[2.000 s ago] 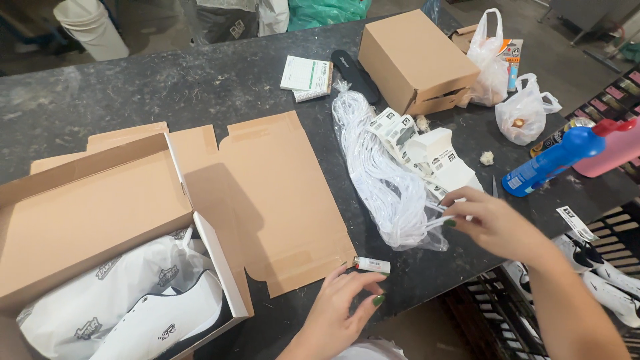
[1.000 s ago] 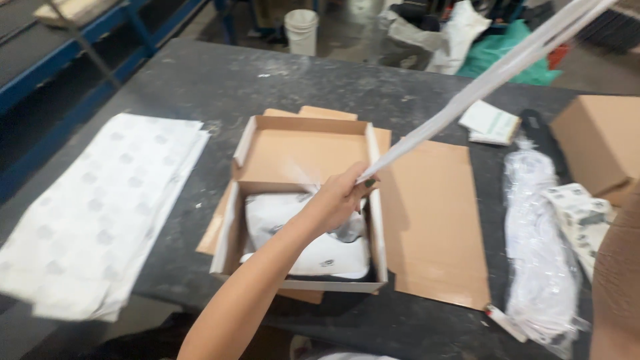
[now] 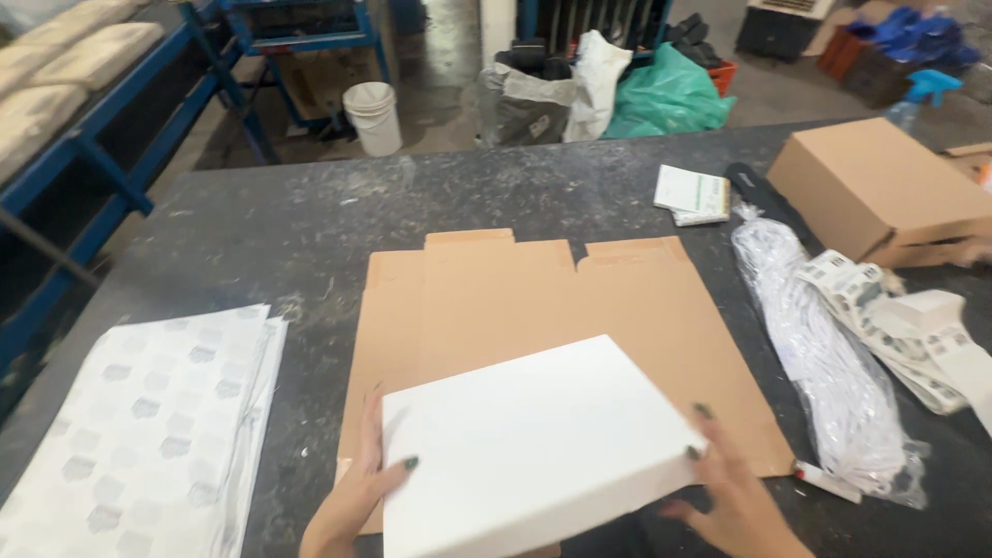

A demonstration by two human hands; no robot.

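A closed white shoe box is tilted between my two hands, over a flat unfolded brown cardboard blank. My left hand grips its left side, with the thumb on the lid. At the box's right corner my right hand has its fingers against the edge, slightly blurred. Whatever the box contains is hidden. To the right of the cardboard lies a bundle of white shoelaces in a clear plastic bag, with a small white-and-red lighter beside its lower end.
Printed tissue paper sheets are stacked on the left of the dark table. On the right are label strips, small printed pads, a black elongated case and a brown carton. A white bucket stands on the floor beyond.
The shoe box stood open with wrapped shoes inside; now it is closed and held in both hands. The long white strand that my hand held one second ago is no longer seen.
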